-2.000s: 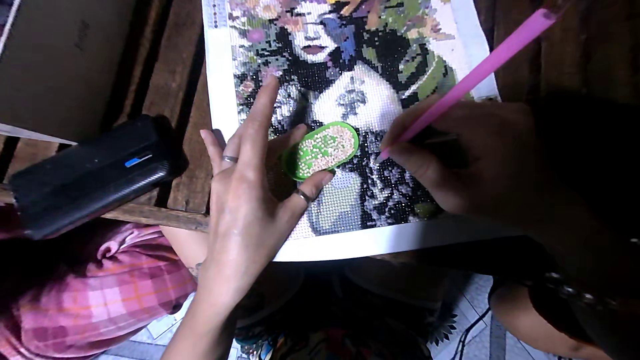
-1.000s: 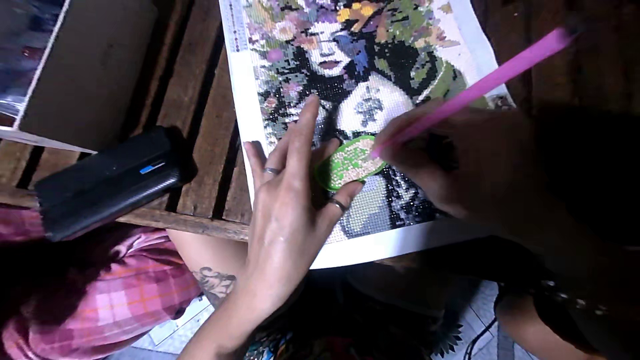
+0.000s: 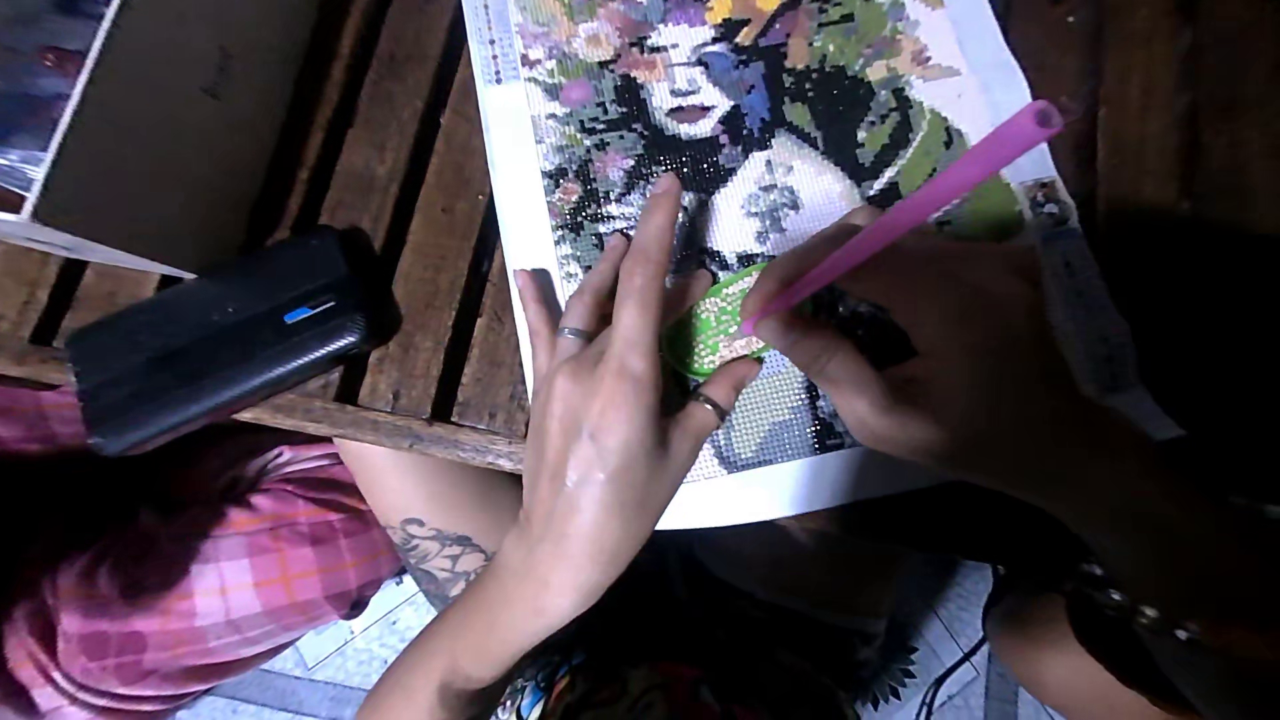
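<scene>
A diamond painting canvas showing a face, flowers and leaves lies on the slatted wooden table. My left hand, with rings on two fingers, rests on it and holds a small green tray between thumb and fingers. Pale beads are scattered in the tray. My right hand, largely in shadow, grips a pink pen-like applicator near its lower end. The applicator's tip is at the beads in the tray; whether a bead is on it cannot be told.
A black power bank with a blue mark lies on the table slats left of the canvas. Behind it stands a box with clear plastic at its left. Pink plaid cloth and a tattooed leg are below the table edge.
Two seconds ago the applicator's tip was on the canvas right of the tray; my right hand has moved left, and the tip is now in the tray. My left hand still holds the tray.
</scene>
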